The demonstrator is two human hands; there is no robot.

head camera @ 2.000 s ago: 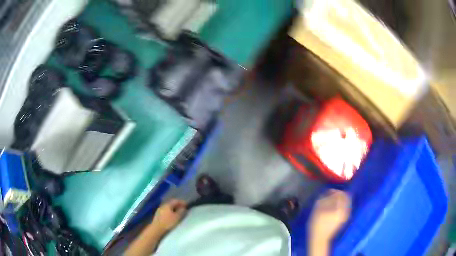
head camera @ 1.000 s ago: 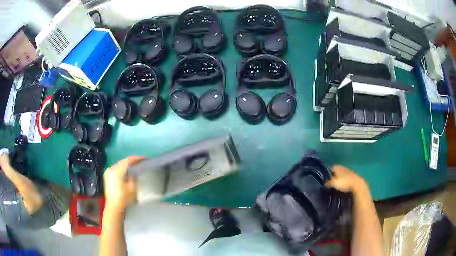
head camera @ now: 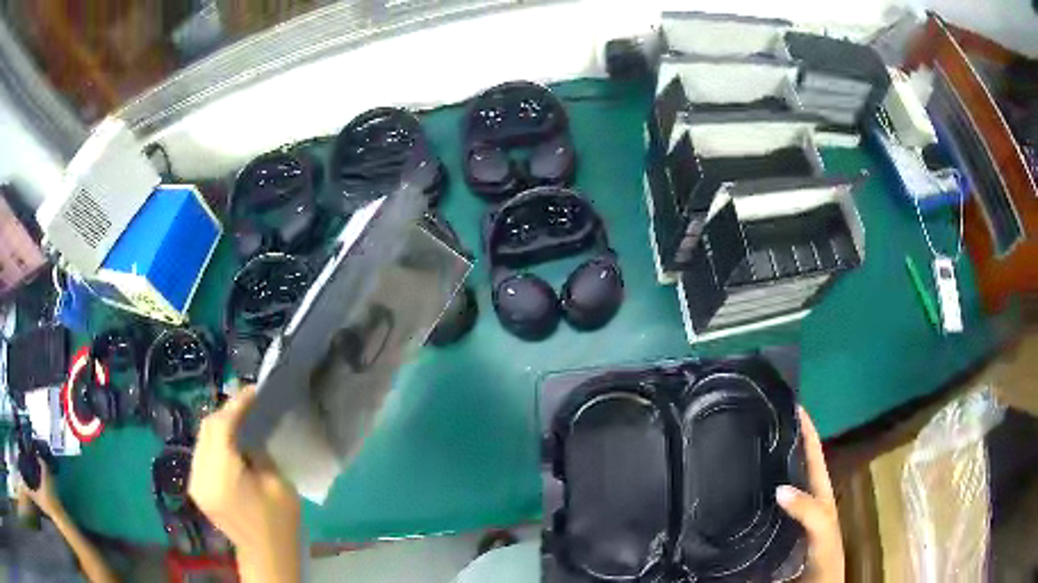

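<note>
My left hand [head camera: 245, 484] grips the lower end of a retail box [head camera: 353, 330], held tilted above the bench; its grey face shows a dark headphone picture. My right hand [head camera: 814, 507] holds the right edge of a black moulded insert tray [head camera: 672, 467] with two rounded hollows, at the bench's front edge. The tray hollows hold no headphones. Several black headphones [head camera: 557, 268] lie in rows on the green bench, each with a glossy black piece inside the headband. The raised box hides some of them.
Open retail boxes [head camera: 768, 245] stand in a row at the right. A green tool [head camera: 922, 293] and a white meter [head camera: 946, 294] lie beyond them. A blue and cream instrument [head camera: 165, 251] is at left. A carton with clear plastic [head camera: 956, 501] is lower right. Another person's arm [head camera: 74, 535] shows lower left.
The box in my left hand has swung from nearly level to steeply tilted. The black tray has turned to show its hollows flat towards me. The view has shifted.
</note>
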